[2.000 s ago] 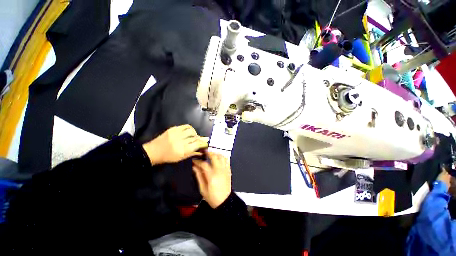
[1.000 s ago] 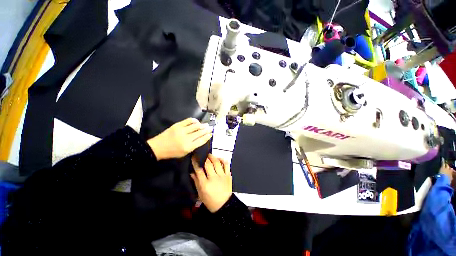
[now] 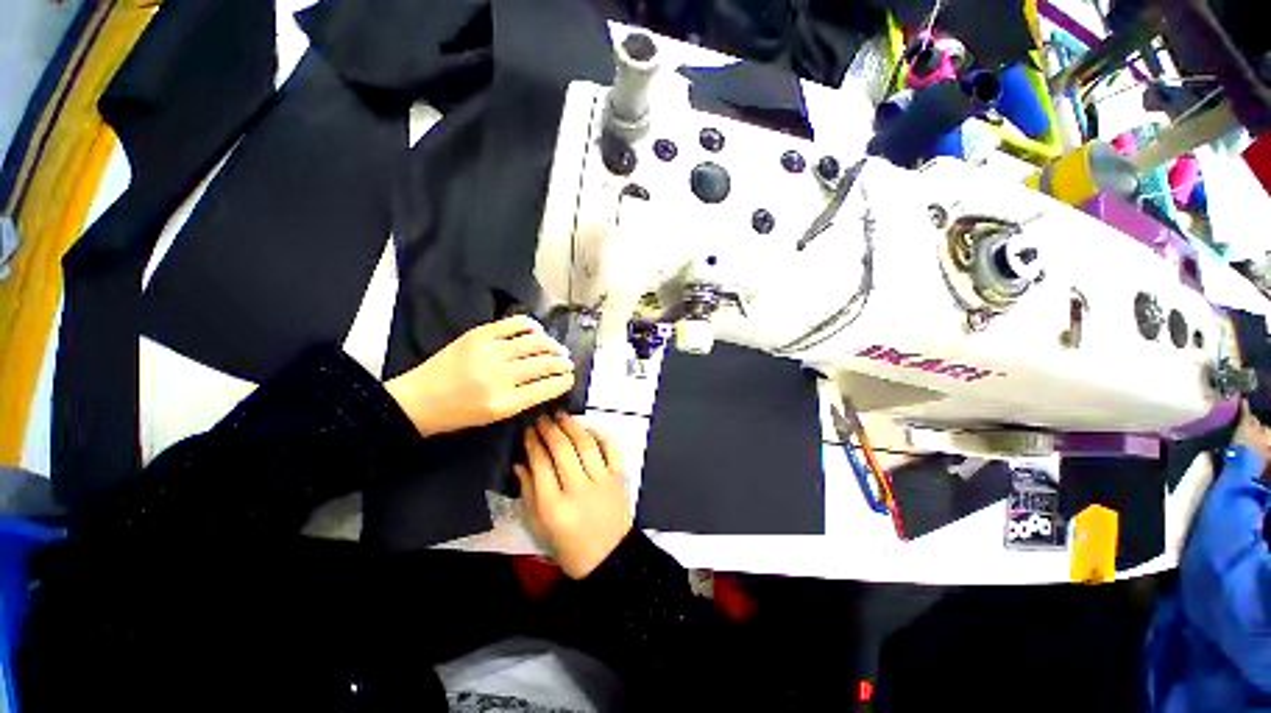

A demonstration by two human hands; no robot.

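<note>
A black garment piece (image 3: 453,237) lies left of the machine head, its edge running up to the presser foot (image 3: 583,319). My left hand (image 3: 481,376) holds it down, fingers together and fingertips just below the foot. My right hand (image 3: 579,495) is lower, fingertips on the cloth's near edge; the underside of its grip is hidden. The white sewing machine (image 3: 739,251) stands right of my hands. A flat black rectangular panel (image 3: 735,446) lies right of the needle area, touched by neither hand. The needle itself is too small to make out.
More black cut panels (image 3: 265,216) lie at left beside a yellow-covered board (image 3: 63,307). Snips (image 3: 854,460), an orange-red stick (image 3: 878,481), a black card (image 3: 1031,504) and a yellow block (image 3: 1094,543) lie below the machine arm. A person's blue sleeve (image 3: 1215,585) is at right.
The garment piece has shifted and its upper part is now folded up beside the machine head. My hands have moved slightly left, staying on the cloth near the foot. The view has shifted slightly.
</note>
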